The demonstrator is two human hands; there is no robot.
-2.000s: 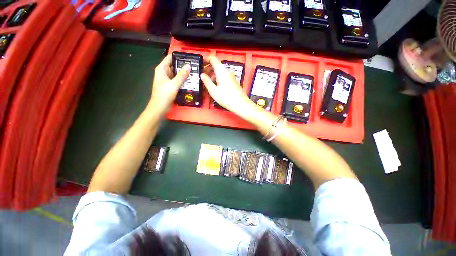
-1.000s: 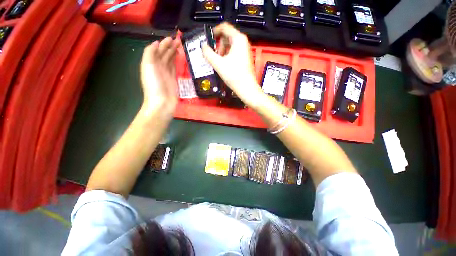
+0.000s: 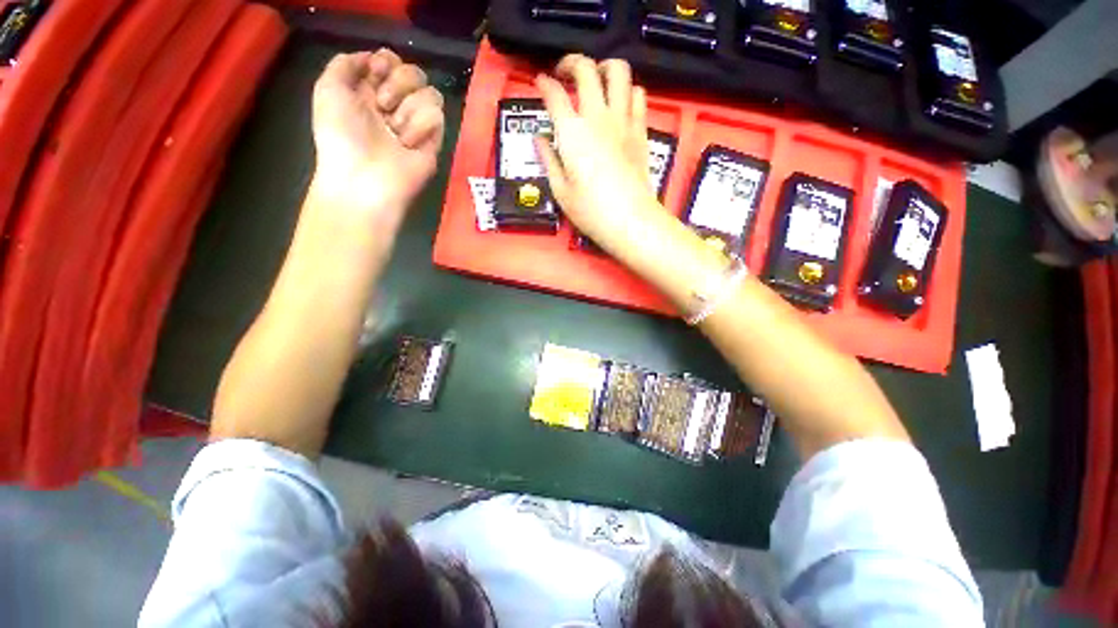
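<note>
A black handset (image 3: 528,172) with a white label and gold round lies in the leftmost pocket of the red tray (image 3: 539,270). My right hand (image 3: 598,153) is over the tray with fingers spread, its thumb and index finger at this handset's right edge; it partly covers a second handset (image 3: 660,160). My left hand (image 3: 378,123) is raised left of the tray, palm up with fingers curled; whether a tiny part is inside is hidden. A white printed piece (image 3: 483,202) shows left of the first handset.
More handsets (image 3: 809,239) fill the tray's right pockets and a black tray (image 3: 760,61) behind. Nearer lie a yellow block (image 3: 566,386), dark brown rectangles (image 3: 680,415), one separate rectangle (image 3: 419,372) and a paper slip (image 3: 989,396). Red stacks (image 3: 147,221) stand left; a fan base (image 3: 1079,190) is right.
The first handset, tilted in my right hand a second ago, now lies in the tray. My right hand's fingers have spread. My left hand has moved away left and its fingers have curled.
</note>
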